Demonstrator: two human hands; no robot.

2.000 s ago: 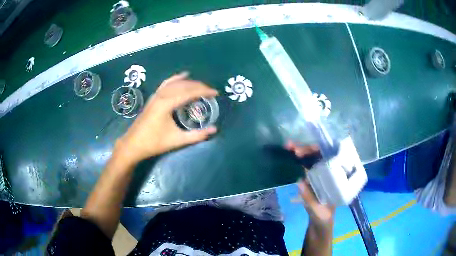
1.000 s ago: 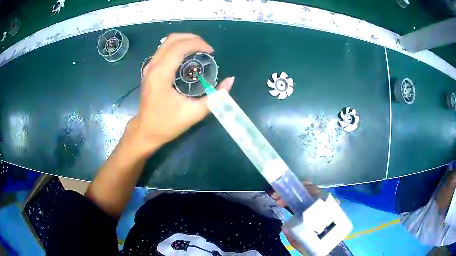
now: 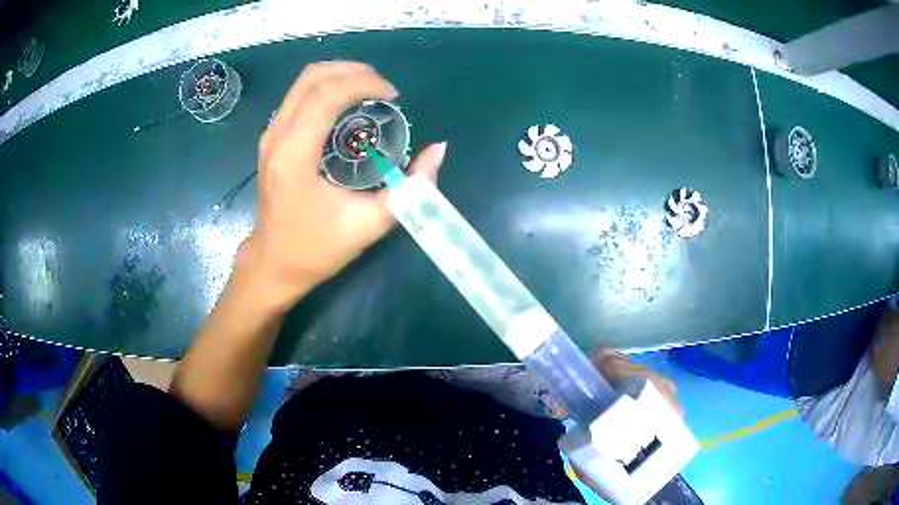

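My left hand point(image 3: 320, 192) is closed around a see-through fan housing point(image 3: 393, 133), its open face towards me, with a coppery centre. The green nozzle tip point(image 3: 382, 164) points into that centre; whether it touches cannot be told. Behind it runs a long translucent syringe barrel point(image 3: 458, 252), pale, then bluish, to the white body of the dispensing gun point(image 3: 631, 444). My right hand point(image 3: 631, 375) holds the gun and is mostly hidden behind it. Two loose white fan blades, one nearer the middle point(image 3: 545, 151) and one further right point(image 3: 686, 212), lie on the bench.
Another housing point(image 3: 210, 90) with a dark wire stands at the upper left of the green bench point(image 3: 453, 325). More housings stand at the right point(image 3: 799, 152). A worn white rail point(image 3: 444, 14) runs along the far side. A grey post point(image 3: 848, 41) is upper right. Another person's arm point(image 3: 882, 380) shows lower right.
Since two seconds ago, the nozzle tip has come from above the bench into the housing's centre, and my left hand has closed around the housing. Over the last second, the hands and gun barely moved.
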